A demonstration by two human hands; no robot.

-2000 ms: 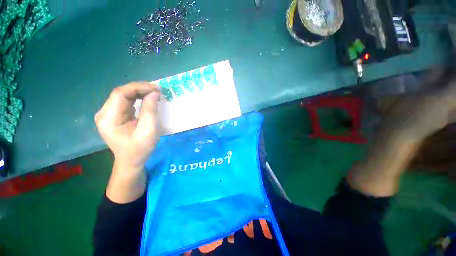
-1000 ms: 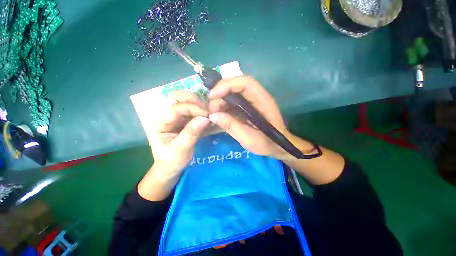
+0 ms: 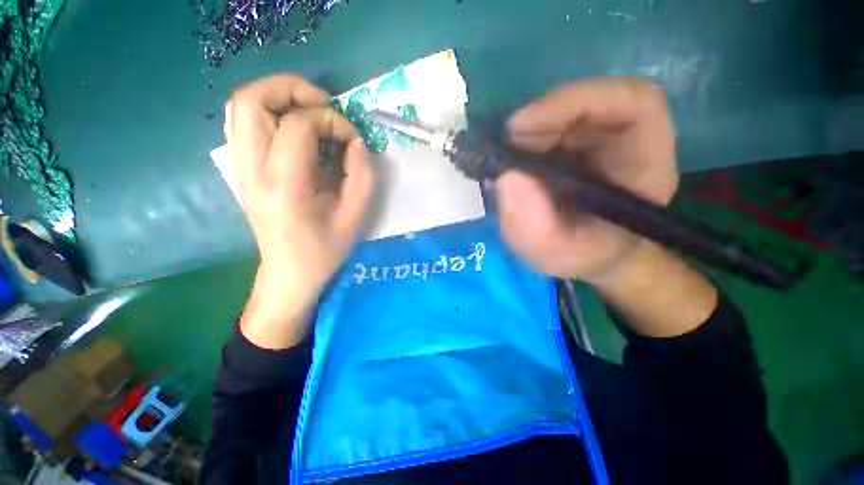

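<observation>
My right hand [image 3: 606, 170] holds the black soldering iron [image 3: 606, 194] like a pen, its metal tip pointing left at the green PCB strip [image 3: 384, 95]. The strip lies on the white work block [image 3: 426, 185] at the bench edge. My left hand [image 3: 303, 170] is over the left part of the block, thumb and fingers bent together beside the strip and the iron's tip. The fingers hide whatever may be between them, so I cannot tell if they pinch a component.
A pile of dark leaded components [image 3: 261, 24] lies beyond the block. A green heap of PCB panels [image 3: 33, 133] is at the left. The blue apron [image 3: 436, 360] spreads from lap to bench edge. A small light-blue stool [image 3: 152, 415] and boxes stand on the floor at lower left.
My hands have parted. The right hand has moved right and brought the iron's tip down to the strip. The left hand has moved left beside it. The view has shifted.
</observation>
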